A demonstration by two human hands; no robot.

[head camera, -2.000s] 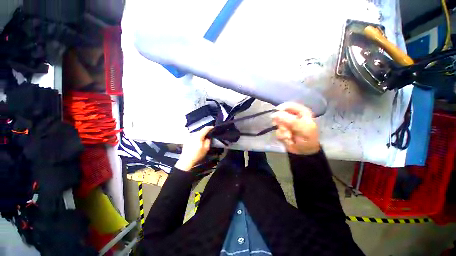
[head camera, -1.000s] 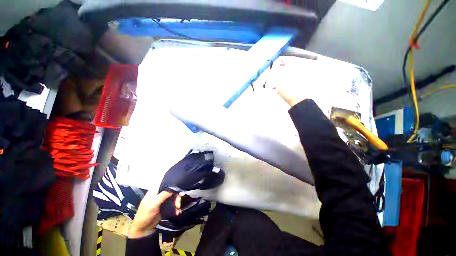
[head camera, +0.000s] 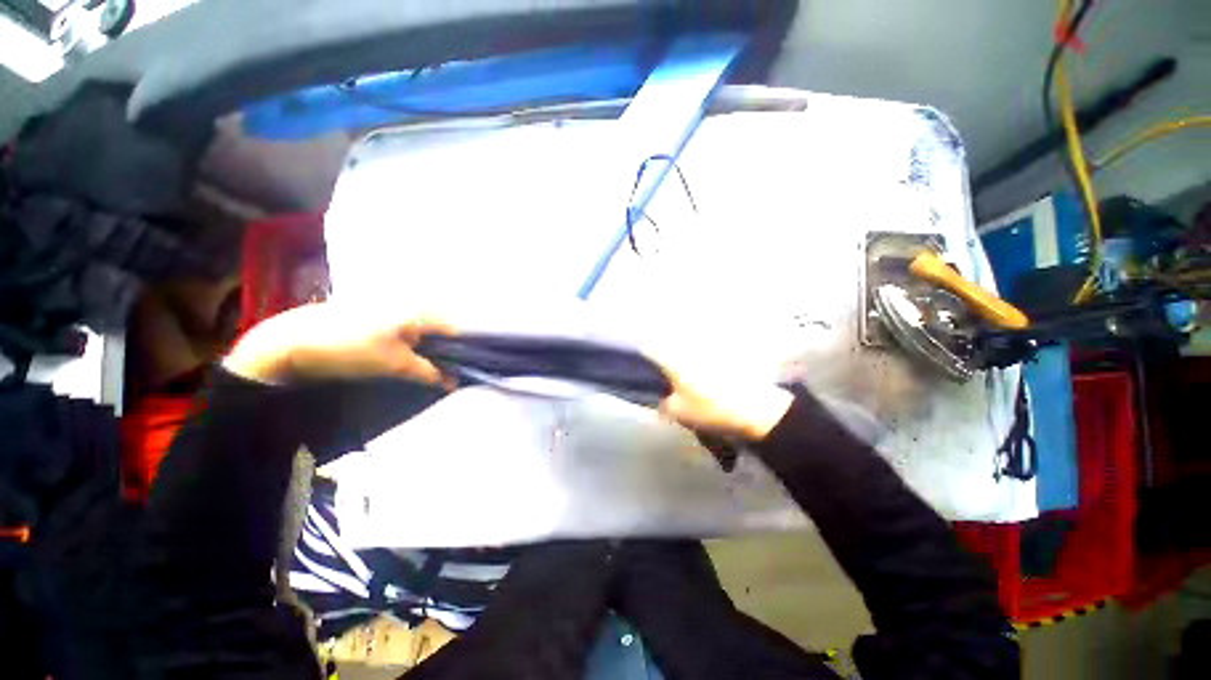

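A long narrow dark fabric piece (head camera: 551, 364) with a pale edge is stretched level over the padded arm, slightly blurred. My left hand (head camera: 352, 343) is closed on its left end. My right hand (head camera: 711, 399) is closed on its right end, and a short dark end hangs below that hand. The grey padded arm is mostly hidden behind the fabric and my hands. A thin dark cord loop (head camera: 634, 219) lies across the blue support arm (head camera: 671, 113) on the white ironing table (head camera: 452, 199).
The steam iron (head camera: 930, 319) with its orange-yellow handle sits at the table's right, on a metal rest. Black-handled scissors (head camera: 1019, 432) lie at the right edge. Black-and-white striped pieces (head camera: 399, 578) lie below the front left edge. Red crates (head camera: 1082, 505) stand right and left.
My right hand has come back from the far part of the table and now grips the fabric's right end. My left hand has risen with the dark fabric, which is now stretched out.
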